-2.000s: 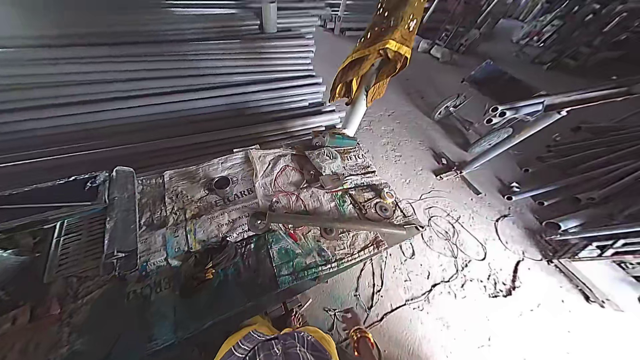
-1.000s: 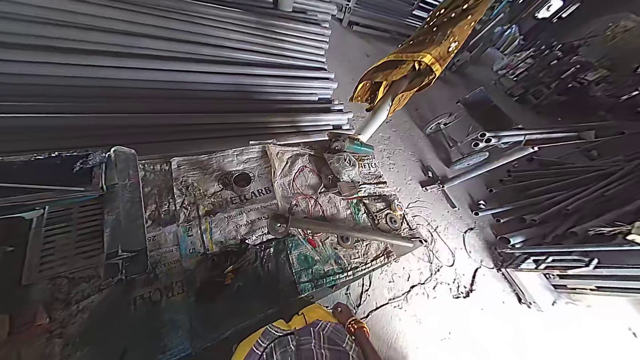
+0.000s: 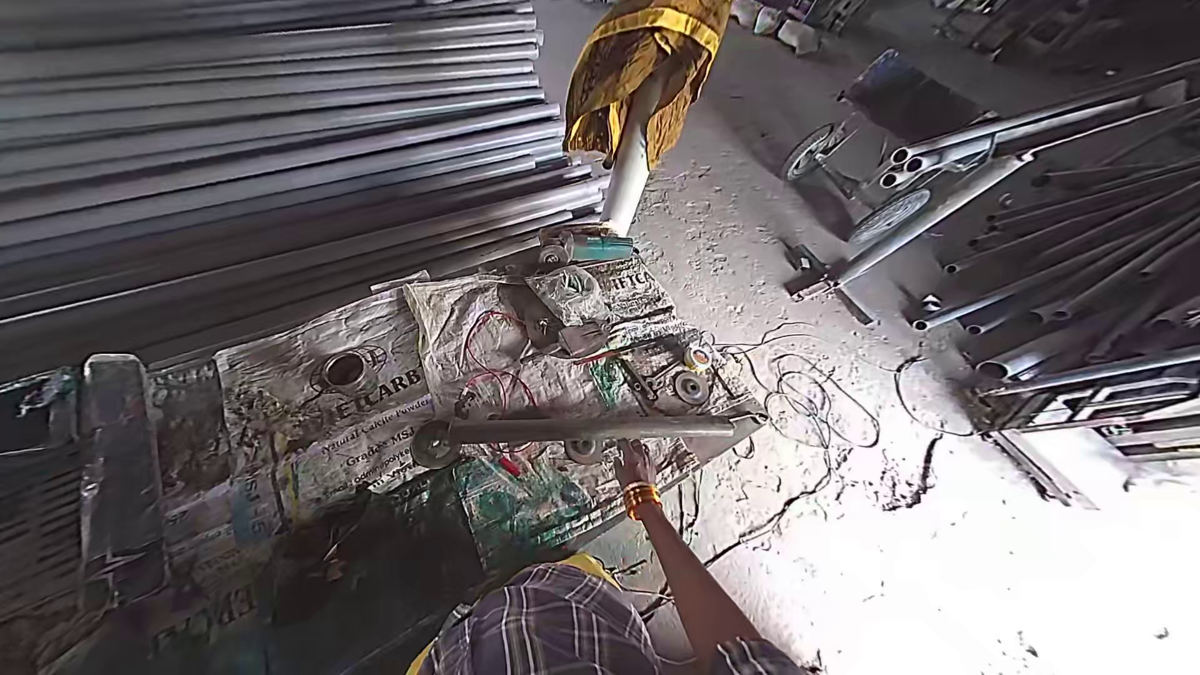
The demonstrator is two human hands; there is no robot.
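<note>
My right hand (image 3: 635,464), with orange and gold bangles at the wrist, reaches to the near edge of a grey metal pipe (image 3: 591,428) lying across the sack-covered workbench. The fingertips are at or beneath the pipe, and whether they grip it is unclear. A round disc (image 3: 432,443) sits at the pipe's left end, and another disc (image 3: 585,451) lies just left of my hand. Beyond the pipe are a grey wheel-like disc (image 3: 692,387), a small roll (image 3: 697,357) and thin red wire (image 3: 469,352). My left hand is out of view.
Long metal pipes (image 3: 262,169) are stacked behind the bench. A post (image 3: 626,192) wrapped in yellow cloth stands beyond a green power tool (image 3: 600,247). Loose cable (image 3: 797,394) lies on the floor at the right, with a wheeled cart (image 3: 900,112) and more pipes (image 3: 1106,253) beyond.
My right hand has moved from beside my body, near the bench's front edge, up to the grey pipe. The pipe still lies across the bench.
</note>
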